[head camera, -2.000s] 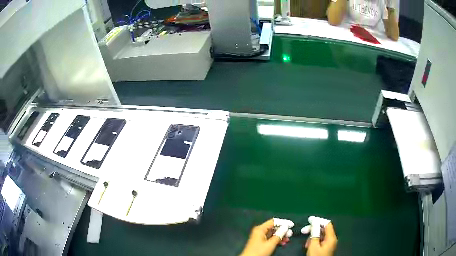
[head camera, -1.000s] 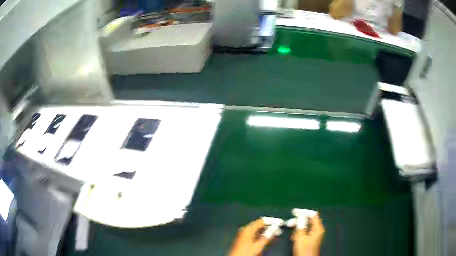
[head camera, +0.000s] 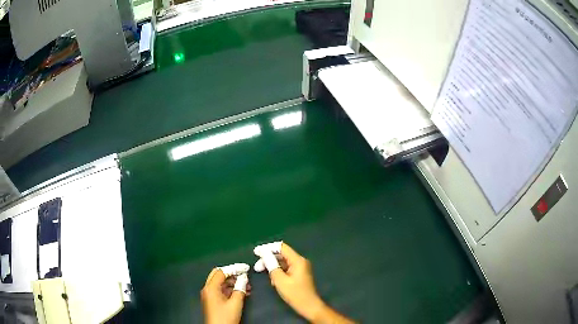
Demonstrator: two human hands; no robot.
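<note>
My left hand (head camera: 228, 288) is low in the centre, white finger cots on its fingertips, thumb and fingers drawn together with nothing seen in them. My right hand (head camera: 282, 269) is just to its right in the same pose, also with white cots. A small gap lies between the two hands, above the dark green mat (head camera: 209, 209). At the left, a dark phone housing (head camera: 49, 237) lies on the white left conveyor (head camera: 92, 215). Another housing (head camera: 6, 250) lies beside it, cut off by the picture's edge.
The short right conveyor (head camera: 377, 101) enters the off-white machine cabinet (head camera: 415, 38), which bears a printed sheet (head camera: 507, 95) and a switch with a red mark (head camera: 549, 198). An open box of wires (head camera: 47, 114) and a grey casing (head camera: 104, 38) stand at the upper left.
The view has swung right and tilted, so the left conveyor sits at the left edge and the cabinet and sheet fill the right. Both hands stay close together in a similar pose.
</note>
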